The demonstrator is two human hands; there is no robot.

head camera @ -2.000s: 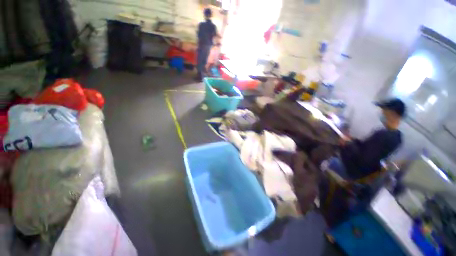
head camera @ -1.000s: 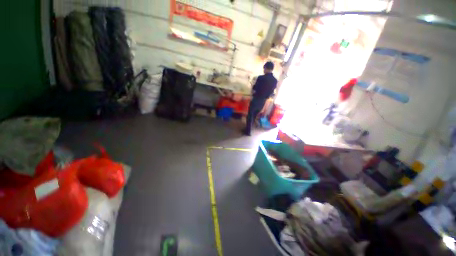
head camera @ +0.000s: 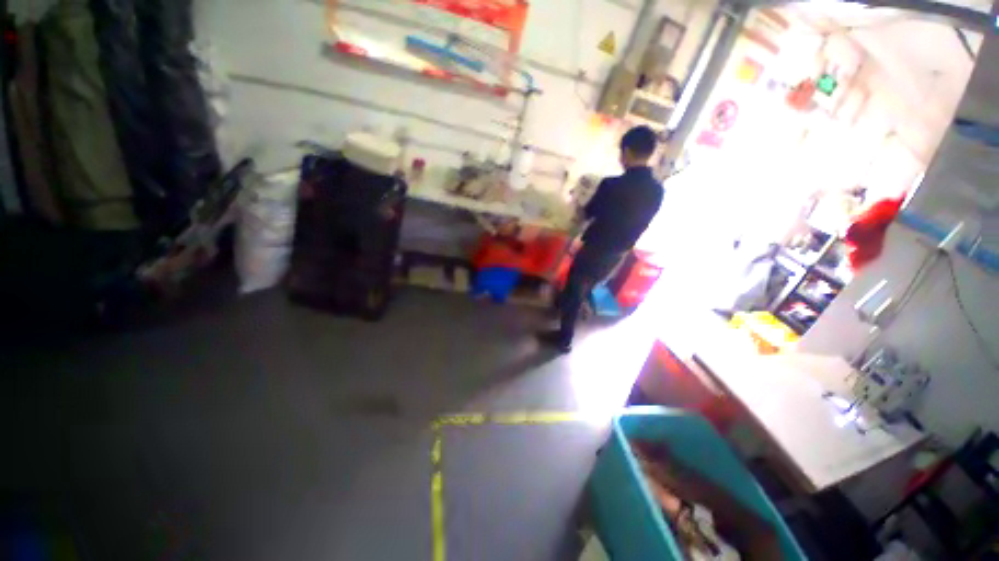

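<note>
Neither my left hand nor my right hand is in the picture. Nearest in front of me is a turquoise tub (head camera: 632, 482) on the floor at the lower right, cut off by the bottom edge. It holds brown and whitish pieces that look like fabric; they are blurred. A pale worktable (head camera: 756, 405) stands just beyond the tub on the right, with a sewing machine (head camera: 890, 384) at its right end and something yellow (head camera: 765, 331) at its far end.
A person in dark clothes (head camera: 616, 225) stands by a bench at the back wall. A black bin (head camera: 346, 236), a white sack (head camera: 265, 230) and wrapped rolls (head camera: 88, 121) stand left of it. A yellow floor line (head camera: 438, 482) runs beside the tub. A bright doorway (head camera: 723, 197) opens behind.
The view has moved forward and turned. The back wall, person and turquoise tub look nearer. The light-blue bin, the seated person and the red and pale sacks on the left have left the picture.
</note>
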